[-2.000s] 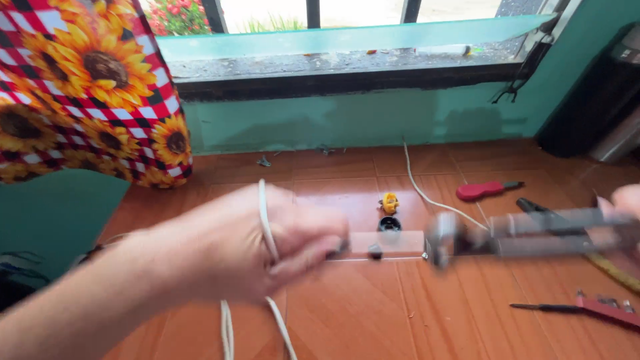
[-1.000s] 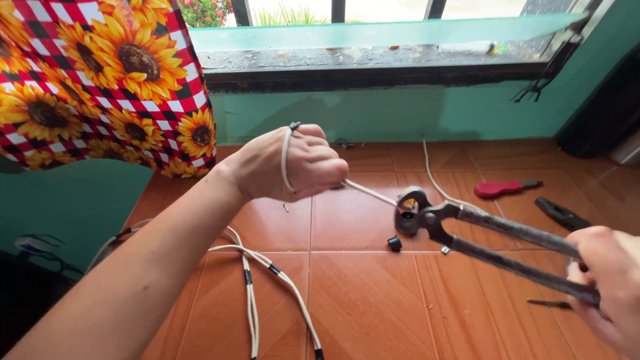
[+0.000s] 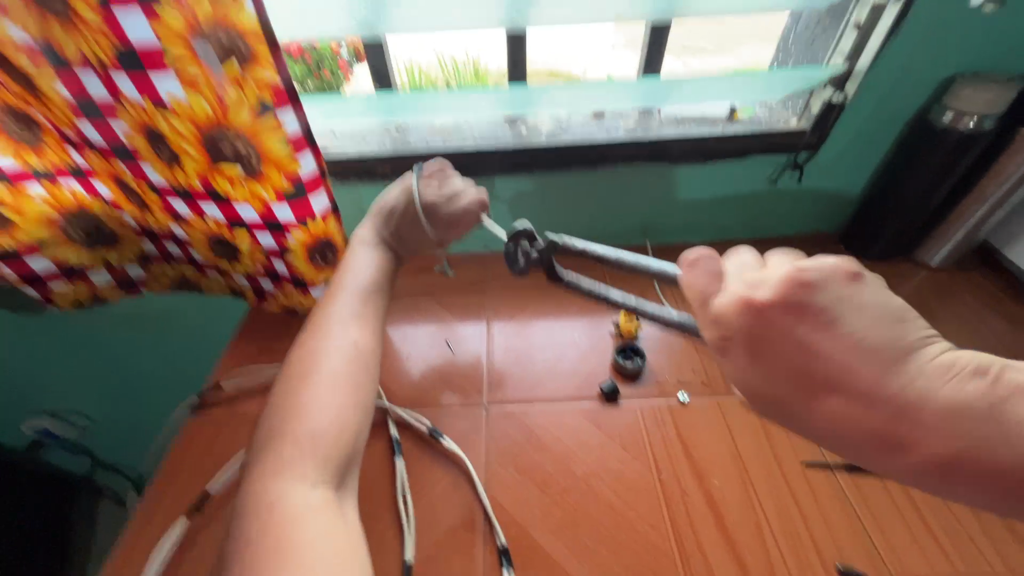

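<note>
My left hand (image 3: pixel 438 204) is closed around a white electrical cable (image 3: pixel 493 227), with a loop of it round the back of the hand. The cable's end runs to the jaws of a pair of end-cutting pincers (image 3: pixel 532 250); whether the jaws bite on it is blurred. Both long handles of the pincers are in the grip of my right hand (image 3: pixel 780 320). Below on the tiles lie a yellow plug part (image 3: pixel 628 325), a black round plug housing (image 3: pixel 630 361), a small black cap (image 3: pixel 610 390) and a small metal piece (image 3: pixel 682 397).
More white cable with black tape bands (image 3: pixel 468 472) trails over the tiled surface (image 3: pixel 560 480) under my left arm. A sunflower curtain (image 3: pixel 160 152) hangs at the left. Behind are the window sill (image 3: pixel 560 136) and a dark cylindrical object (image 3: pixel 928 168). A dark thin tool (image 3: pixel 832 466) lies at the right.
Both hands, with the cable and the pincers, have moved up toward the window sill. The red-handled screwdriver seen earlier at the right is now out of sight.
</note>
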